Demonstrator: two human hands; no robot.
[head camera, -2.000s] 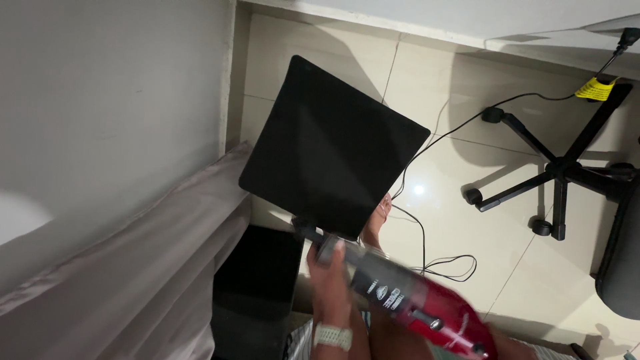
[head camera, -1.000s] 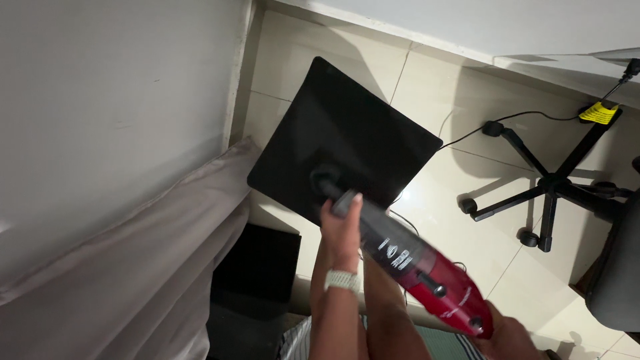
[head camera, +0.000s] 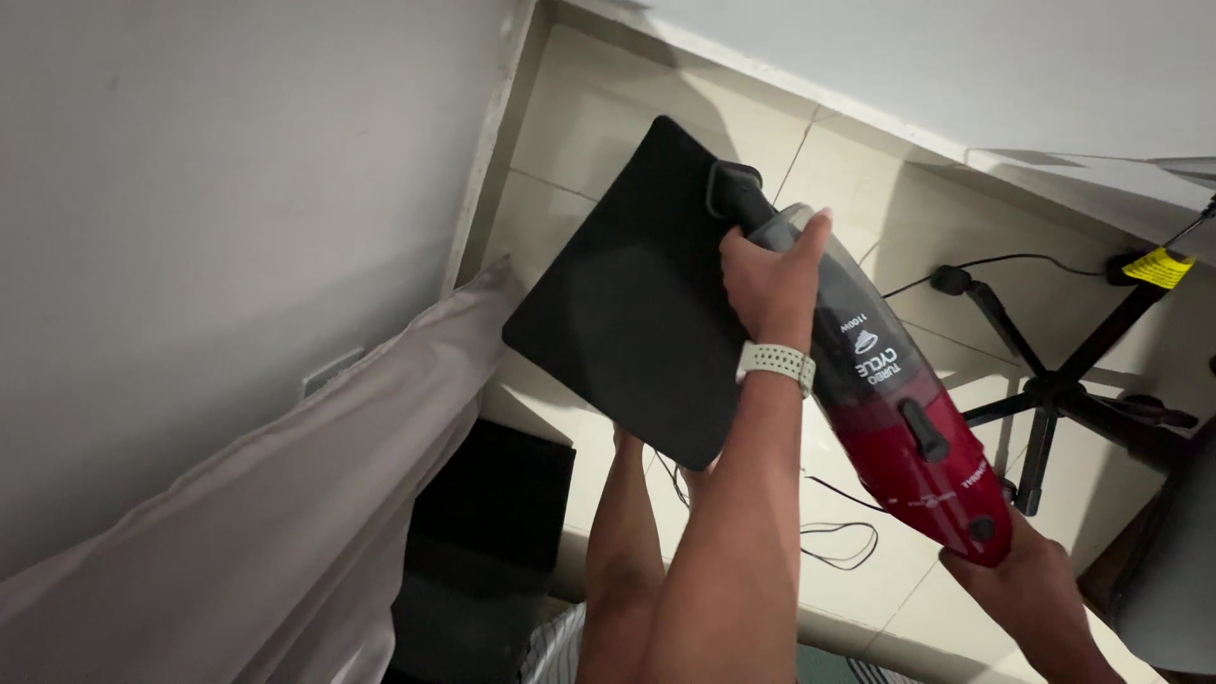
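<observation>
A red and black handheld vacuum cleaner (head camera: 893, 408) slants across the view, its nozzle at the upper right edge of a flat black square panel (head camera: 627, 294). My left hand (head camera: 774, 275), with a pale perforated watch strap (head camera: 777, 361) on the wrist, grips the vacuum's front end just behind the nozzle. At the rear end of the red body is my right hand (head camera: 1016, 570), closed around it, its fingers partly hidden. The panel is above the tiled floor, over my feet; what supports it is hidden.
A grey curtain (head camera: 313, 475) hangs along the left wall. A black box-like object (head camera: 494, 503) stands beside it. To the right is a wheeled chair base (head camera: 1054, 389). Thin black cables (head camera: 845, 541) lie on the floor tiles (head camera: 741, 114), and a yellow tag (head camera: 1157, 268) is at upper right.
The vacuum nozzle has moved from the panel's lower part to its upper right edge, with both hands still on the vacuum.
</observation>
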